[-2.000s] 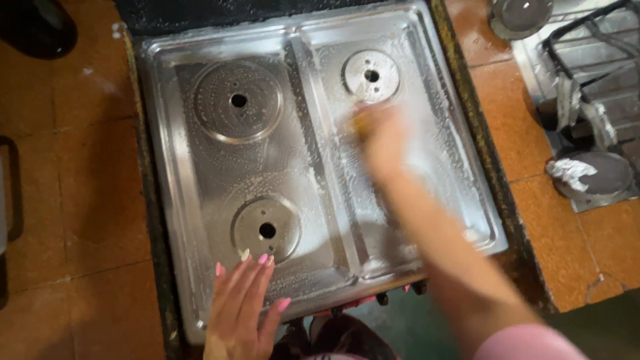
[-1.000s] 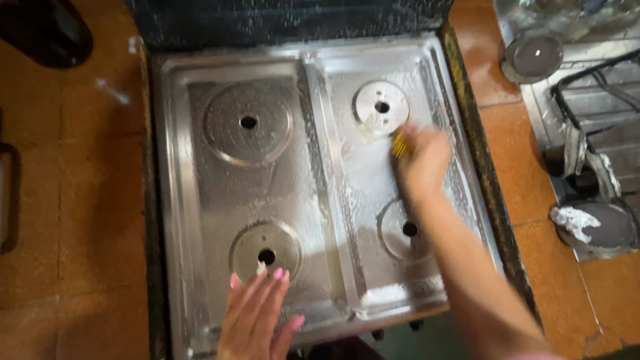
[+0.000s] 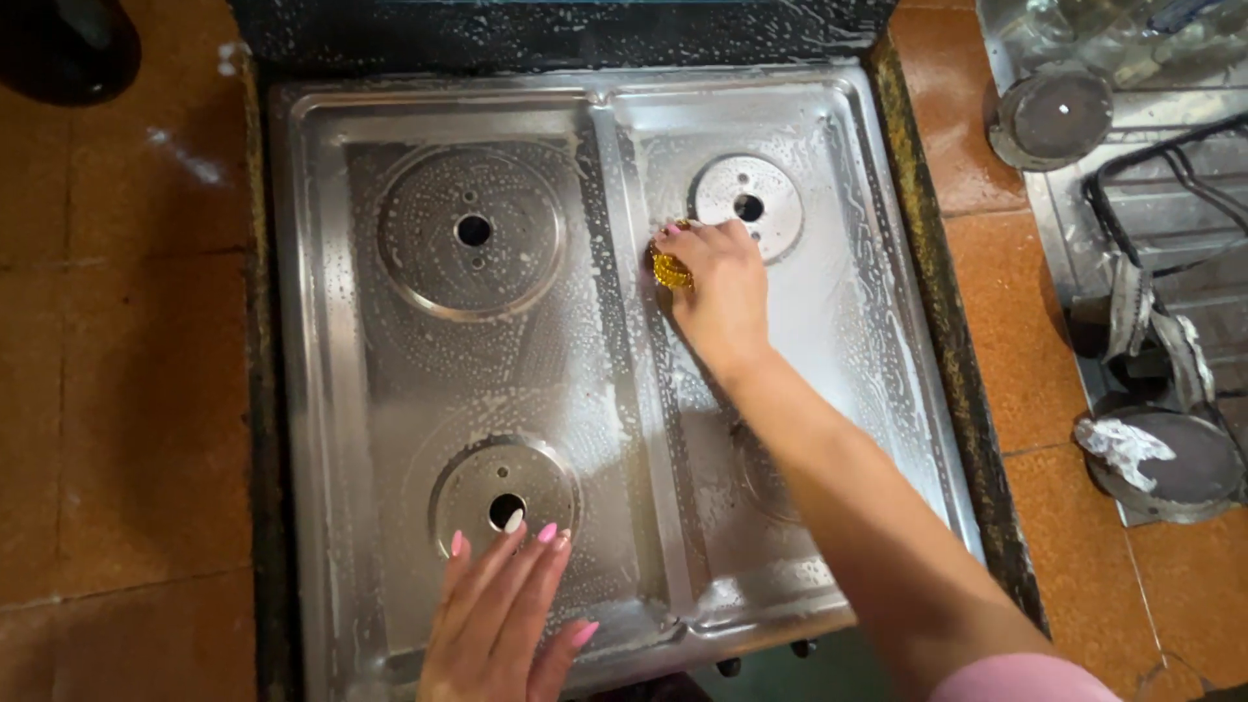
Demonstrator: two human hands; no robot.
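A stainless steel stove top (image 3: 585, 370), wet with suds, fills the middle of the head view. It has round burner recesses with holes in them and a raised ridge down the middle. My right hand (image 3: 717, 283) is closed around a gold-coloured scouring pad (image 3: 673, 269), pressed on the steel between the ridge and the far right burner recess (image 3: 775, 224). My forearm partly covers the near right recess. With fingers apart and holding nothing, my left hand (image 3: 507, 614) rests at the near left burner recess (image 3: 458, 497), its fingertips by the central hole.
Orange tiles (image 3: 146, 419) flank the stove. At the right, a metal drainboard (image 3: 1082, 210) carries a black pan support (image 3: 1121, 224), burner parts (image 3: 1053, 117) and crumpled foil (image 3: 1121, 450). Behind rises a soapy black panel (image 3: 565, 34). A dark rounded object (image 3: 63, 49) stands at the far left.
My right hand, with the scouring pad, has moved from the right of the far right burner recess's near edge leftward to beside the middle ridge. My left hand stays by the near left recess.
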